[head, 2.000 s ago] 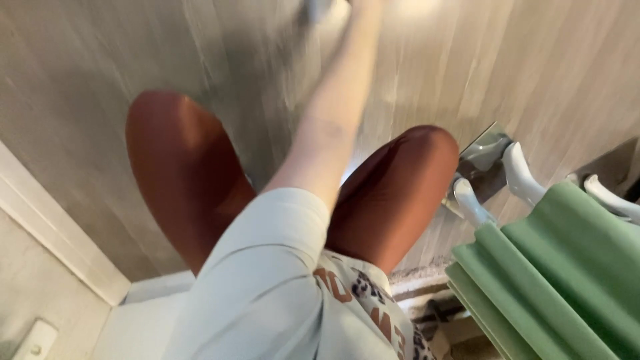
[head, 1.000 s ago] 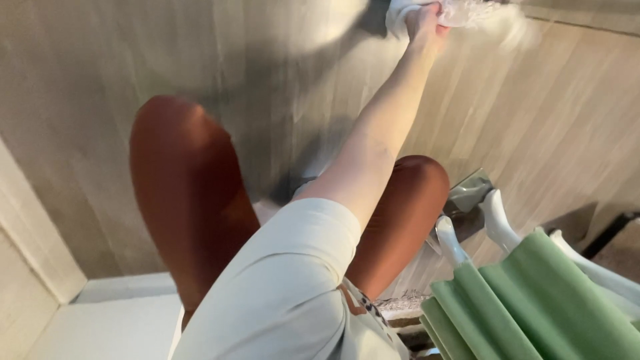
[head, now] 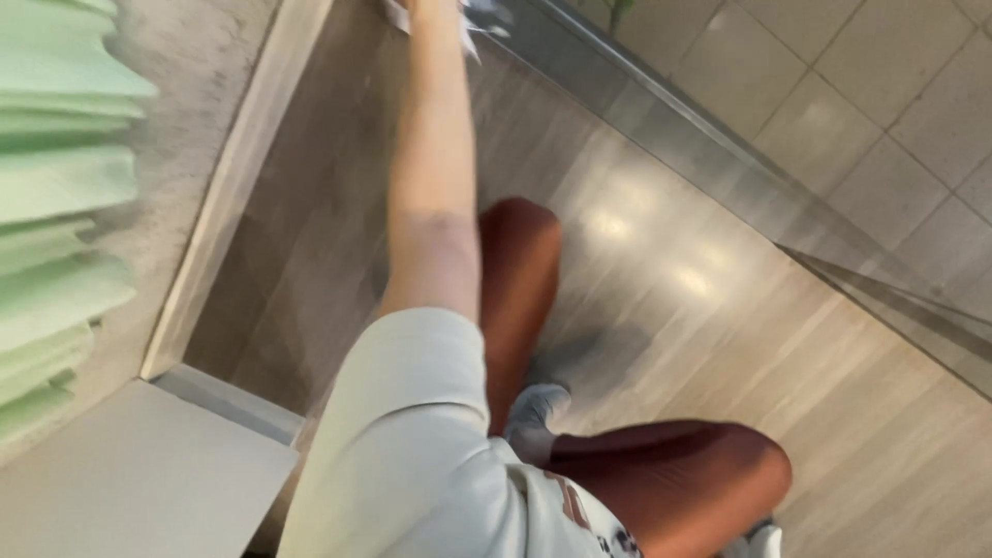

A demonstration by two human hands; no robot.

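Observation:
My left arm reaches away to the top edge of the head view, over a wood-look floor [head: 333, 232]. At that edge my left hand [head: 434, 6] is largely cut off, with a crumpled white cloth [head: 471, 35] showing on both sides of the wrist. The cloth lies low, close to the floor beside a glass panel's bottom rail. My right hand is not in view. Below the arm are my bent knees in rust-brown legwear and a grey shoe [head: 535, 407].
A glass panel with a metal rail [head: 682, 116] runs diagonally at right, floor tiles [head: 837, 101] beyond it. Pale green pleated fabric [head: 62, 186] hangs at left near a skirting board [head: 232, 170]. A white flat-topped unit [head: 147, 473] stands lower left.
The view has turned strongly: the green fabric now lies at left and the glass panel has come in at right. A second ago my left hand was plainly gripping the white cloth.

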